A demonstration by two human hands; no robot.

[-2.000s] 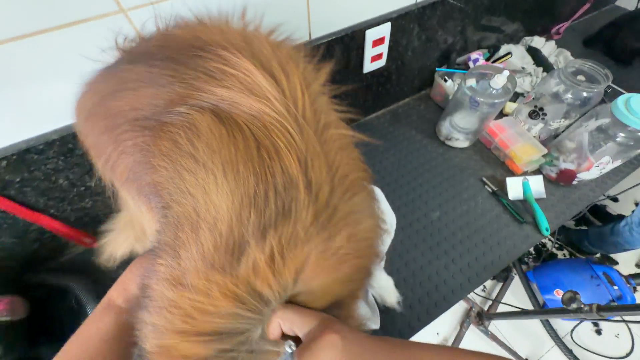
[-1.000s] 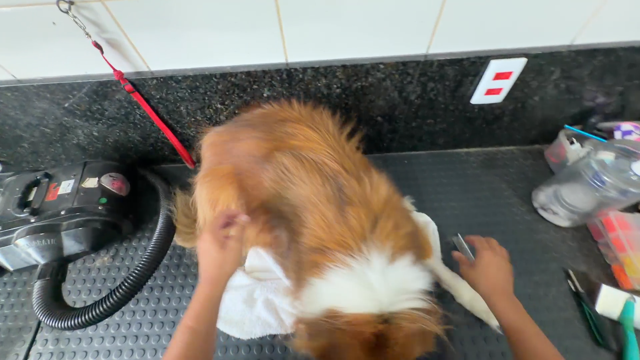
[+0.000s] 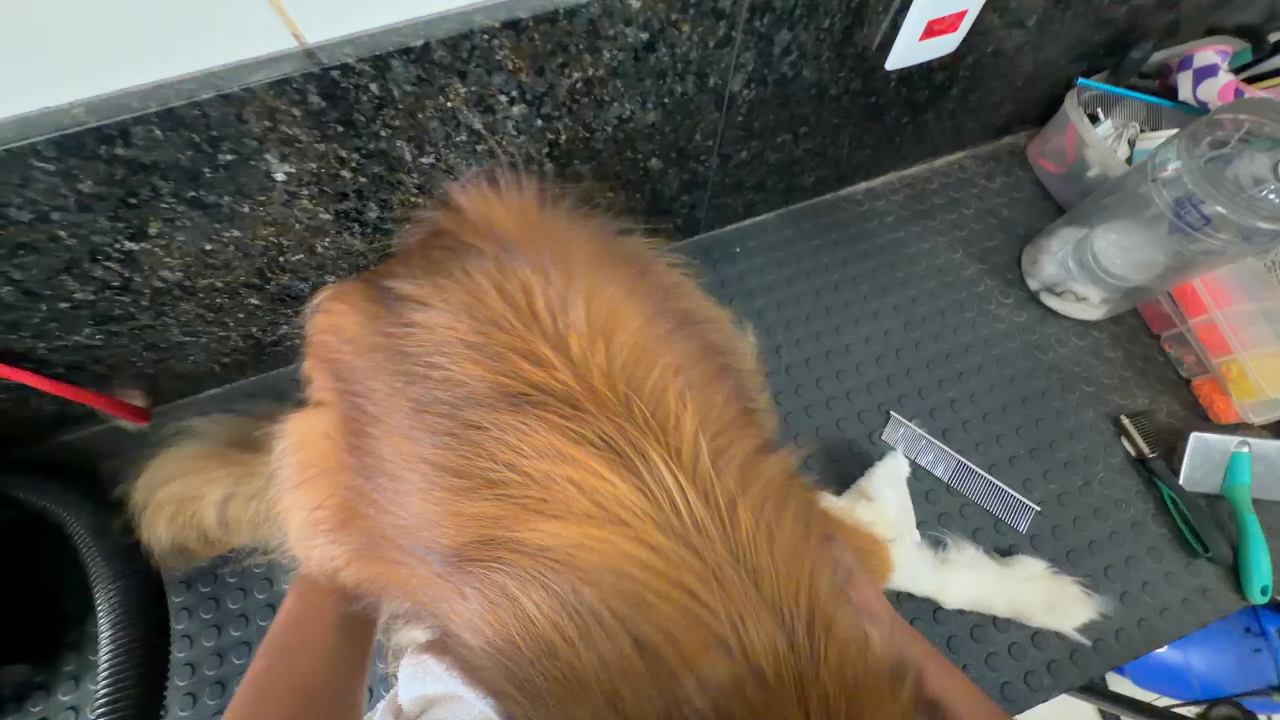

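Note:
A dog with long reddish-brown fur [image 3: 560, 430] fills the middle, seen from above, its pale tail [image 3: 205, 490] to the left. One white front leg [image 3: 990, 585] stretches right over the black studded mat [image 3: 860, 320]. My left forearm reaches up to the dog's lower left side, where its body hides my left hand. On the right, my other forearm runs along the shoulder, and the fur hides my right hand. What either hand holds cannot be seen. A metal grooming comb [image 3: 960, 470] lies on the mat just above the white leg. White cloth [image 3: 435, 690] shows under the dog.
A black ribbed hose [image 3: 130, 610] curves at lower left, below a red leash [image 3: 75, 393]. At right are a clear plastic jar [image 3: 1150, 220], a divided box [image 3: 1230, 340], a green-handled slicker brush [image 3: 1245, 520] and a small dark-handled rake [image 3: 1165, 485]. A granite backsplash [image 3: 560, 120] stands behind.
The metal tool that was in my right hand a second ago, a comb, now lies on the mat. Both hands have gone out of sight against the dog. The view has moved closer.

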